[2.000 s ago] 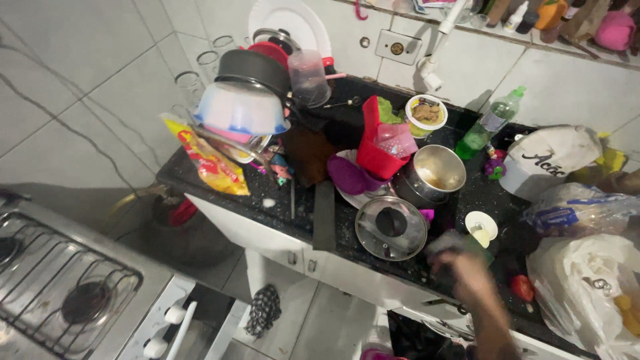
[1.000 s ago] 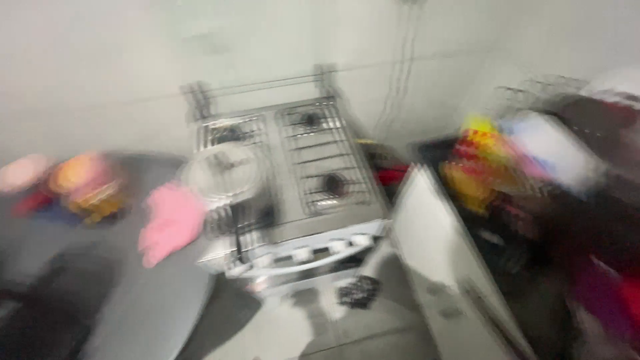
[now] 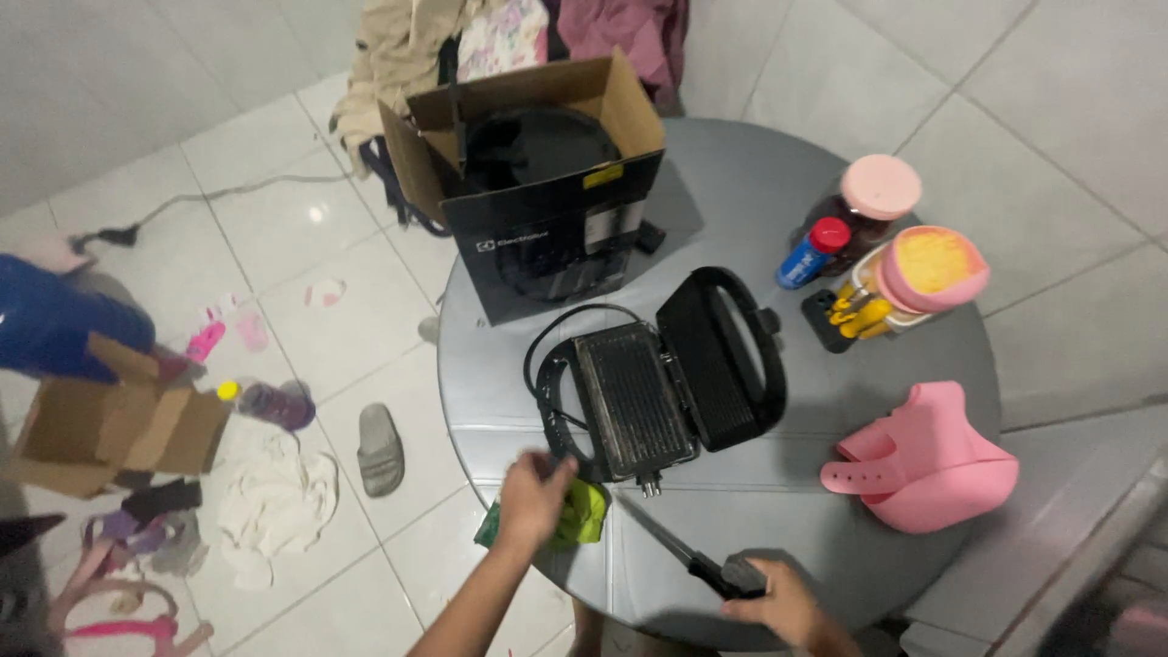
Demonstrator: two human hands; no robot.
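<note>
On the grey round table (image 3: 748, 228) lies an unfolded black sandwich grill (image 3: 634, 401) with ribbed plates. My left hand (image 3: 537, 493) is at the grill's lower left handle, above a green packet (image 3: 579, 513); whether it grips anything is unclear. With my right hand (image 3: 780, 598) I hold the black handle of a knife (image 3: 680, 547), its blade pointing at the grill's lower edge. A small dark grey object, not clearly identifiable, is by the knife handle at my fingers. The grill's black cord loops around its left side.
An open cardboard appliance box (image 3: 557, 246) stands at the table's back left. To the right are a pink-lidded jar (image 3: 881, 187), a red-capped blue bottle (image 3: 812, 254), a cutlery holder (image 3: 867, 306) and a pink silicone bib (image 3: 926, 461). A grey slipper (image 3: 380, 450) lies on the floor.
The view has swung from the cluttered kitchen counter, past the stove, to the round table. One hand was over the counter two seconds ago; both hands now show at the table.
</note>
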